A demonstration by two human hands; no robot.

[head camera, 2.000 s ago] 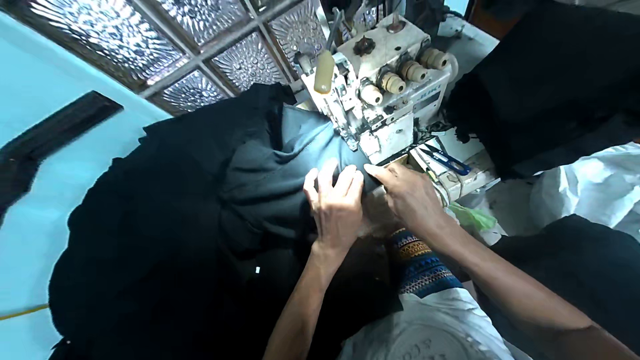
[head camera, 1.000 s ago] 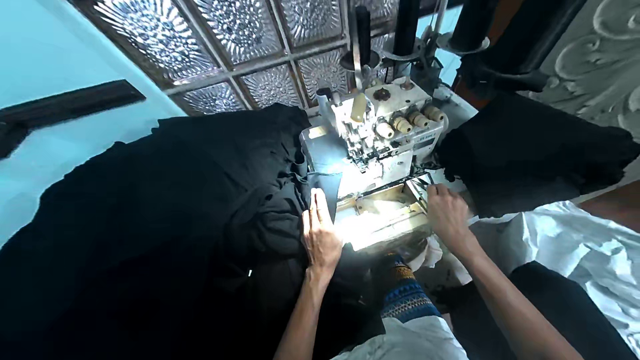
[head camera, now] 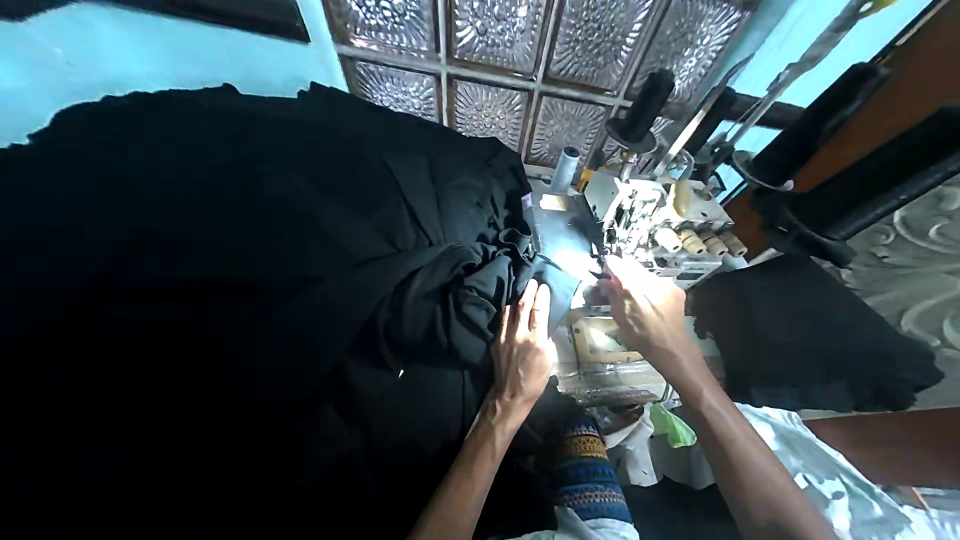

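Observation:
A large heap of black fabric (head camera: 300,247) spreads over the left and centre. My left hand (head camera: 527,341) lies with its fingers extended on the fabric's edge, left of a serger sewing machine (head camera: 664,217). Close to the machine's needle area is my right hand (head camera: 637,300), its fingers bent together; a small dark thing shows at the fingertips, too unclear to name. Strong lamp light falls on the machine bed (head camera: 562,232) between the hands and the needle area.
Black thread cones (head camera: 649,101) stand behind and right of the machine. A black cloth pile (head camera: 802,337) lies at the right, above white plastic sheeting (head camera: 810,450). A patterned glass window (head camera: 491,105) is behind. An open compartment (head camera: 600,337) shows at the machine's front.
My right hand has moved from the tray area at the machine's front up to the needle area. Two seconds ago both hands were together on the fabric. The view has shifted.

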